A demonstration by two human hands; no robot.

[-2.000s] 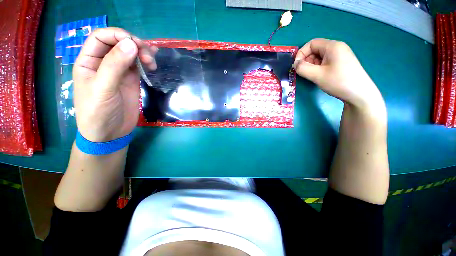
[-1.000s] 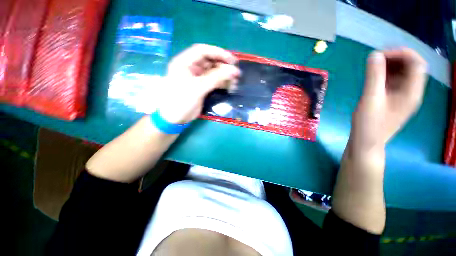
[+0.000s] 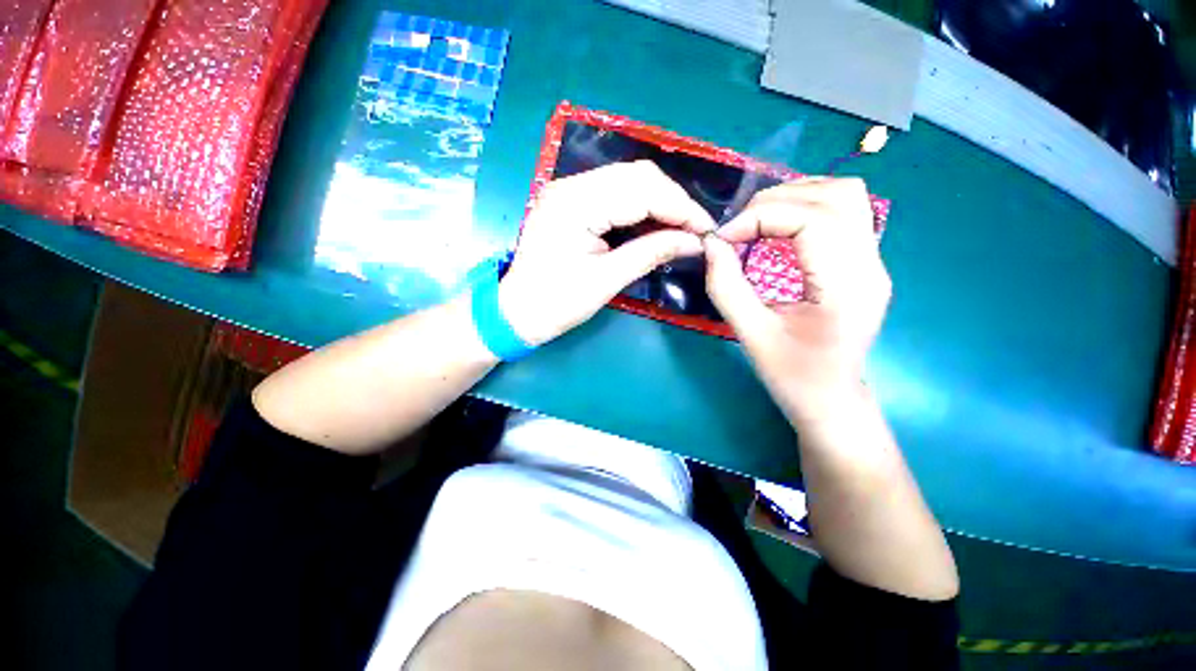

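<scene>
A board covered with glossy black film (image 3: pixel 643 147) lies on a red bubble bag (image 3: pixel 567 121), whose edges show around it. Red bubble wrap also shows through the board's cut-out. My left hand (image 3: pixel 577 243), with a blue wristband, and my right hand (image 3: pixel 820 269) are over the board. Their thumbs and forefingers are pinched and meet tip to tip near the cut-out. Any small piece between the fingertips is too small to make out. The hands hide the middle of the board. A small pale yellow part (image 3: pixel 875 138) on a dark wire lies beyond the board.
A clear shiny sheet (image 3: pixel 400 216) with blue squares lies left of the board. Stacked red bubble bags lie at far left (image 3: pixel 190 131) and far right (image 3: pixel 1180 354). A grey plate (image 3: pixel 846 59) rests on the pale back rail (image 3: pixel 1036 144). A brown carton (image 3: pixel 125 420) is below the bench.
The view has shifted left. My hands, apart before, have come together over the board. The thin pale strip seen earlier at my left fingertips is no longer visible.
</scene>
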